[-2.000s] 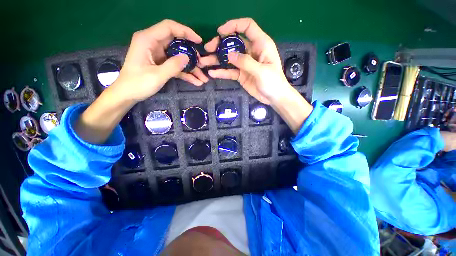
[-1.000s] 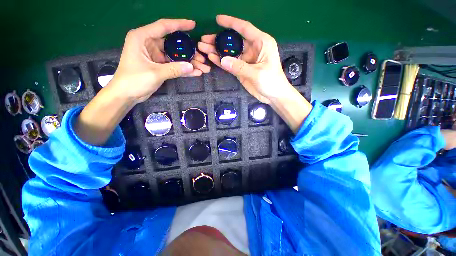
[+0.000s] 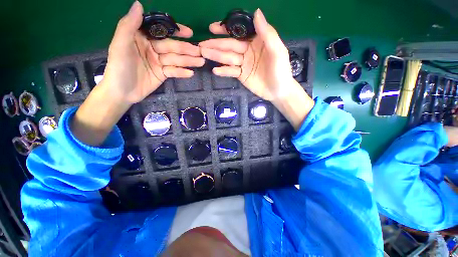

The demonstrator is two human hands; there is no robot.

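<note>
My left hand (image 3: pixel 145 60) holds a round black smartwatch body (image 3: pixel 158 26) between thumb and index finger, its sensor side with a ring facing up. My right hand (image 3: pixel 256 62) holds a second watch body (image 3: pixel 238 24) the same way, sensor side up. Both hands are palm up, with their fingertips nearly touching between them, above the far edge of the dark grey foam tray (image 3: pixel 244 134). The tray's square pockets hold several round watch bodies, some with white glare, some dark and some with rose-gold rims. Some pockets show no watch. My forearms hide parts of the tray.
Several silvery rounds with gold bits (image 3: pixel 28 129) lie left of the tray. To the right are a square smartwatch (image 3: pixel 340 48), small round watches (image 3: pixel 351 72), a smartphone (image 3: pixel 390 86), a yellow-tan bundle (image 3: pixel 408 88) and a black tray (image 3: pixel 436 98). A neighbouring worker's blue sleeve (image 3: pixel 413 173) is at far right.
Both watch bodies have been turned over from lit screens to sensor sides, and moved away from me and farther apart. The palms have opened upward with fingers extended.
</note>
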